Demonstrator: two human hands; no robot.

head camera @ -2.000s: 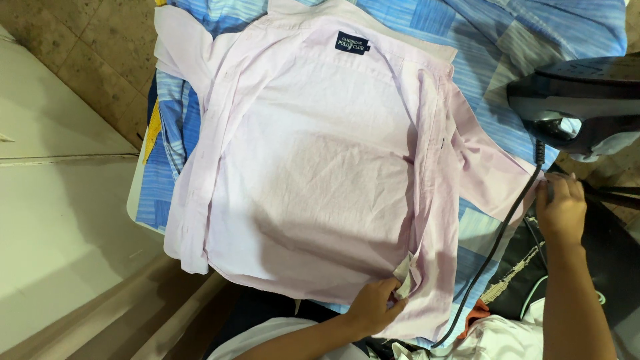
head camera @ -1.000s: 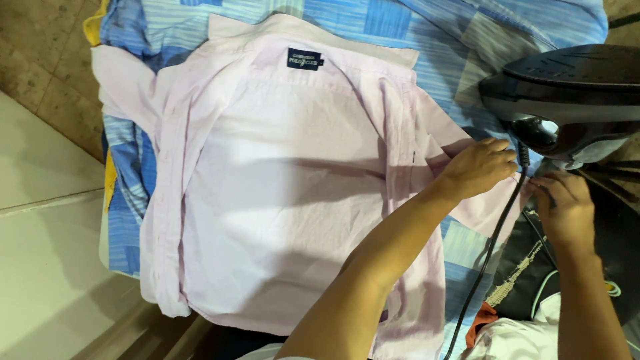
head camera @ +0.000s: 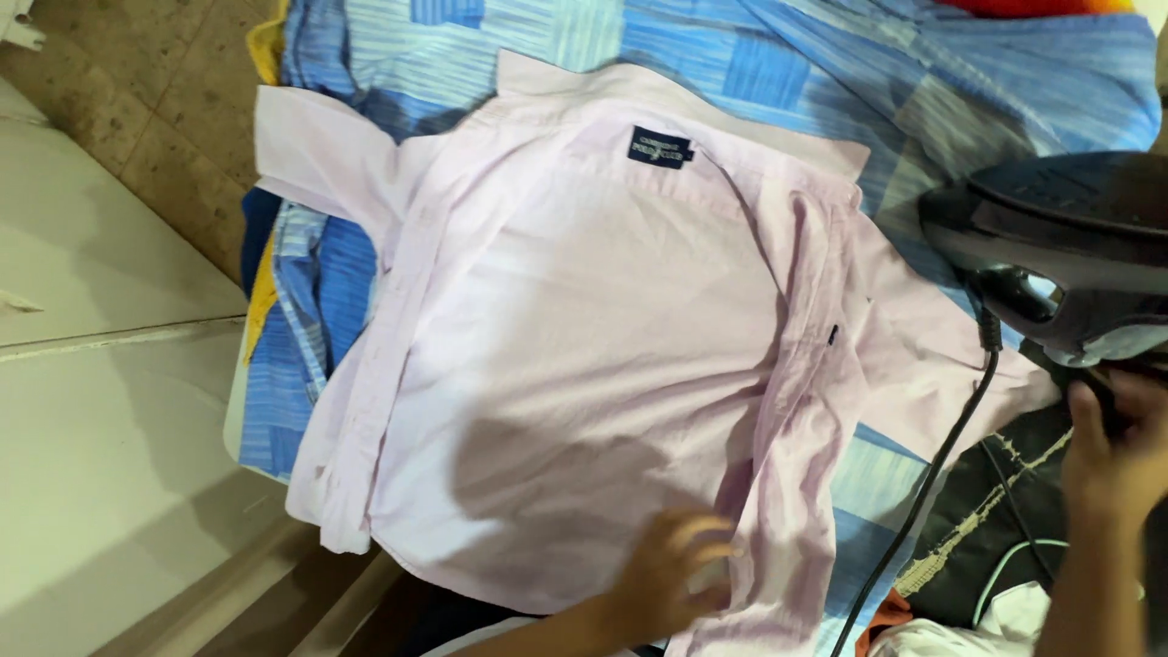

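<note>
A pink short-sleeved button-up shirt [head camera: 584, 328] lies spread open, inside up, with its collar at the top and a dark label inside the neck. My left hand [head camera: 680, 570] is over the shirt's lower hem near the right front edge, fingers apart and slightly blurred. At the right edge, my right hand [head camera: 1113, 429] is just below a dark clothes iron [head camera: 1068, 246], near the end of the shirt's right sleeve. Its fingers are curled and partly hidden, so what they hold does not show. The iron's black cord [head camera: 949, 438] runs down across the sleeve.
A blue patchwork-patterned cloth [head camera: 757, 55] covers the surface under the shirt. White and orange fabric [head camera: 985, 630] and a thin pale cable lie at the lower right, beside a worn black surface [head camera: 958, 511]. Pale panels [head camera: 109, 456] and a tiled floor [head camera: 137, 91] are at left.
My left hand has moved from the right sleeve beside my right hand down to the shirt's lower hem. My right hand stays by the iron.
</note>
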